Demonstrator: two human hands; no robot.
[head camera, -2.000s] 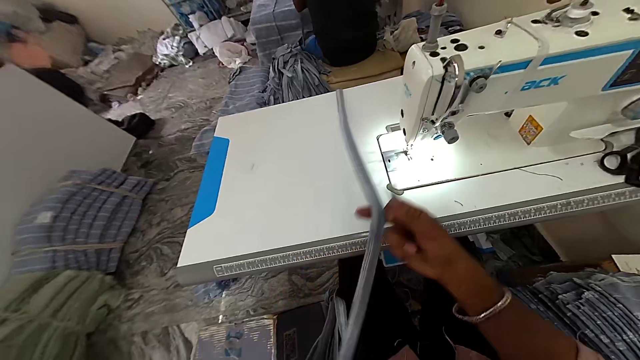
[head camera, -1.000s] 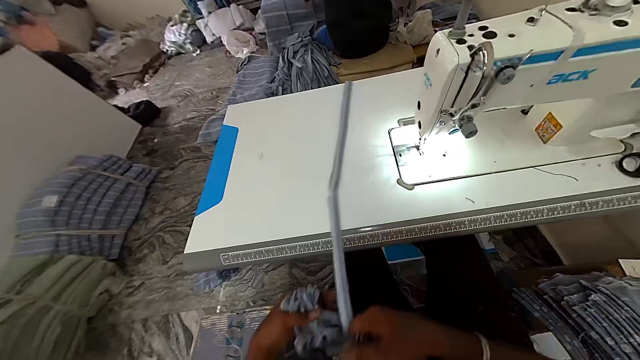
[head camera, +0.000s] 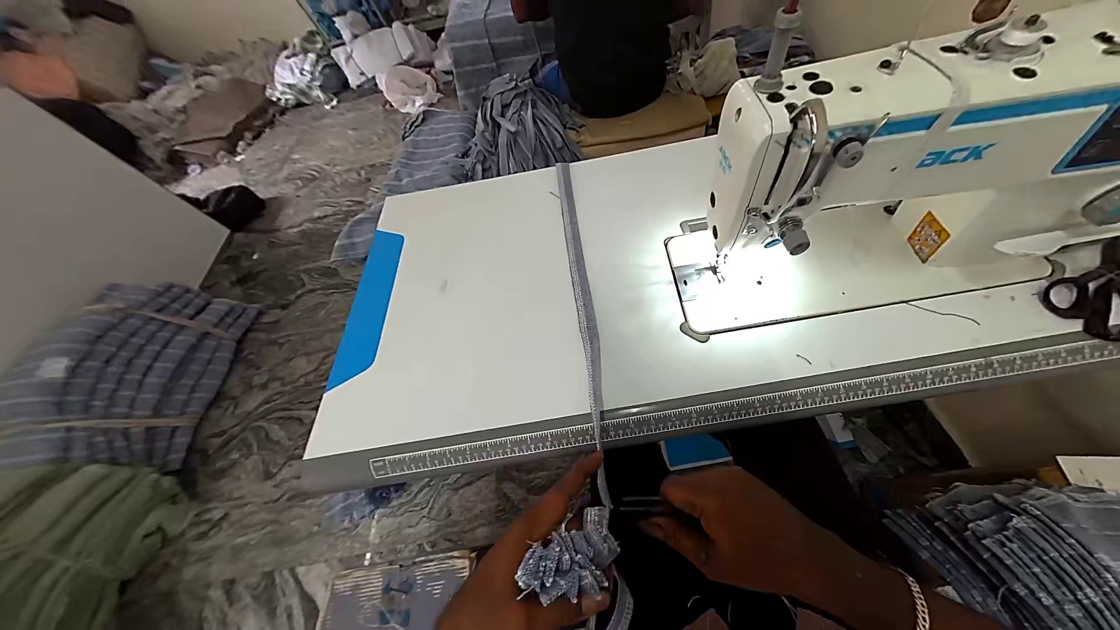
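A long narrow grey fabric strip (head camera: 582, 289) lies across the white sewing table (head camera: 481, 306) and runs over its front edge down to my left hand (head camera: 525, 560). My left hand is closed around a gathered bunch of grey-blue fabric ends (head camera: 569, 560), with the strip at its fingertips. Just right of it, my right hand (head camera: 744, 534) has its thumb and fingers together; a thin, pale line shows at the fingertips, too unclear to name. The sewing machine (head camera: 875, 149) stands on the right of the table, its lamp lit over the needle area.
Black-handled scissors (head camera: 1085, 297) lie at the table's right end. A ruler strip (head camera: 744, 409) runs along the front edge. Folded grey fabric pieces (head camera: 1006, 542) are stacked at lower right. Tied striped bundles (head camera: 131, 376) and green cloth (head camera: 79, 534) sit at left. Grey strips (head camera: 521, 127) hang behind the table.
My right hand, over the table's front edge two seconds ago, is now below it beside my left. The strip, raised at an angle earlier, lies further down across the tabletop.
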